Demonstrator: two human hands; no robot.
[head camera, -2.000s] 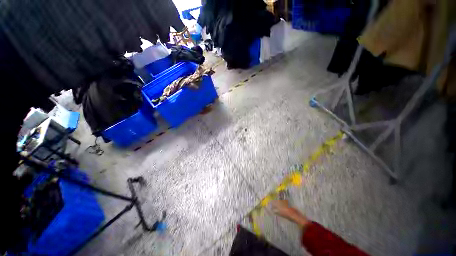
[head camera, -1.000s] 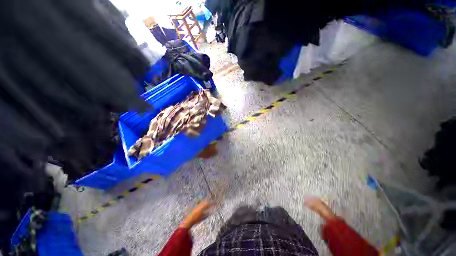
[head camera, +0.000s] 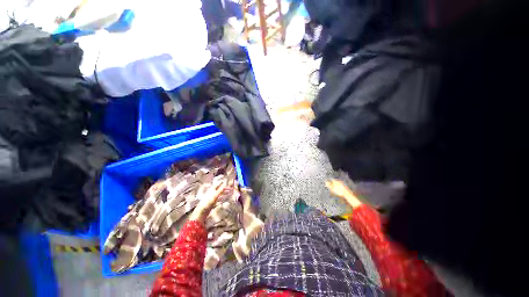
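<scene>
Brown and cream plaid cloth pieces (head camera: 168, 212) lie heaped in a blue plastic bin (head camera: 103, 214) at the lower left. My left hand (head camera: 207, 200) is over the pieces near the bin's right side; whether it touches them cannot be told, and no grip shows. My right hand (head camera: 341, 190) is out over the floor at the right, fingers apart, holding nothing. Both sleeves are red.
A second blue bin with dark garments (head camera: 235, 104) stands just beyond. Dark garments (head camera: 40, 116) heap at the left, and more (head camera: 371, 104) rise close at the right. A white cloth-covered surface (head camera: 145, 46) is at upper left, a wooden stool (head camera: 263, 23) at the back.
The plaid pieces' bin is now much nearer, right in front of me. My left hand has come over the pieces. Dark garments now fill the right side.
</scene>
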